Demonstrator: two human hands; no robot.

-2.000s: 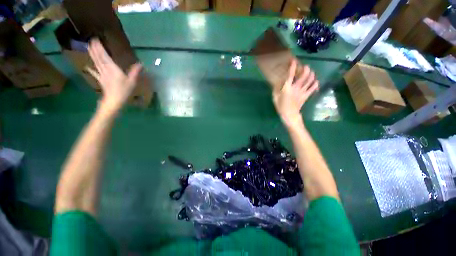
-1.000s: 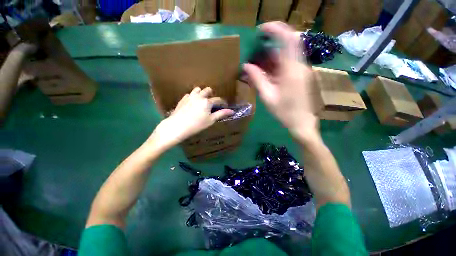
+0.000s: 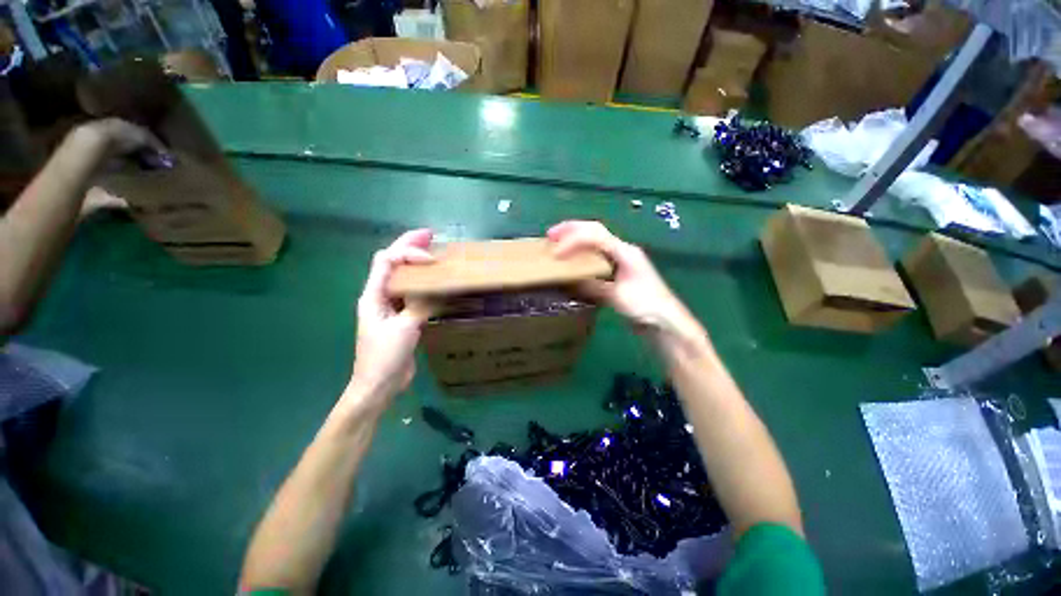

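Observation:
A brown cardboard box with dark print on its front stands on the green bench in front of me. Its lid is folded most of the way down, with a gap at the front where shiny bubble wrap shows. My left hand grips the lid's left edge. My right hand grips its right edge. A tangled pile of black cables lies nearer to me, with a crumpled clear plastic bag at its near edge.
Closed boxes stand at right by a slanted metal post. Bubble wrap bags lie at the right. At left, another person's hands hold an open box. A smaller cable heap lies across the bench.
My right hand has put down its dark bundle and moved to the lid. My left hand has left the box opening for the lid's left edge. The upright lid has come down forward.

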